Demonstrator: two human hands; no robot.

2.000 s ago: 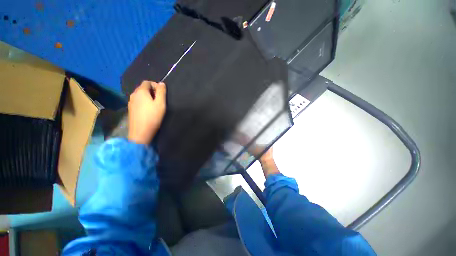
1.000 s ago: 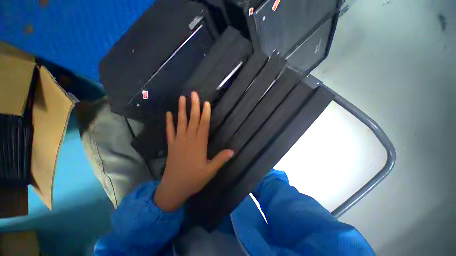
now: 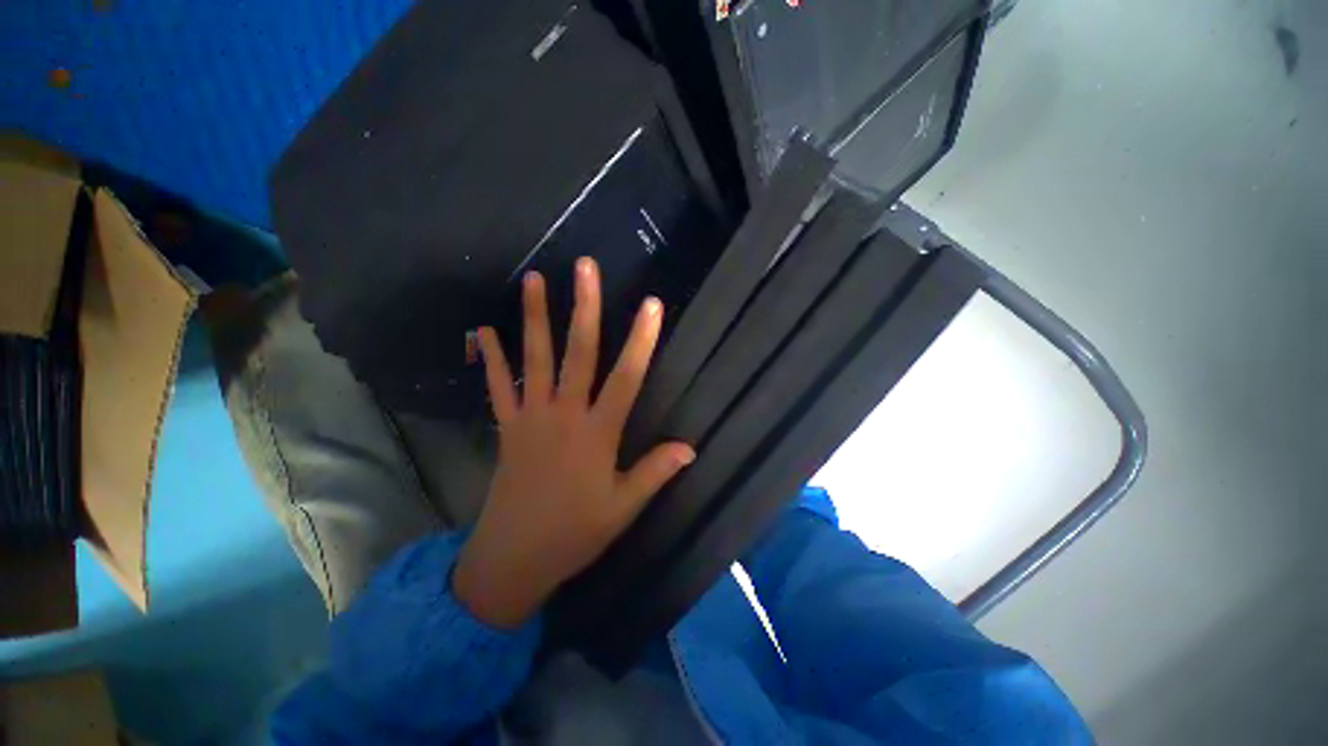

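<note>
Several thick black tray edges (image 3: 816, 364) stand side by side in a slanted block in front of me. My left hand (image 3: 561, 452) lies against their left side with its fingers spread. A flat black tray stack (image 3: 423, 175) lies beyond my fingertips, with a thin bright line and small pale marks on its top. Another black tray stack (image 3: 859, 73) with a glossy top and small orange-red marks is at the top centre-right. My right hand is hidden behind the black block; only its blue sleeve shows below.
The grey tube trolley handle (image 3: 1129, 423) curves at the right around a bright white area. The blue trolley deck (image 3: 175, 73) is at the top left. An open brown carton (image 3: 124, 379) with a dark row inside stands at the left. My trousered leg shows beside it.
The leaning black pieces on the left of the block now lie flat on the far stack. Since the earliest frame, my left hand has moved from the flat tray's edge to the block, fingers spread.
</note>
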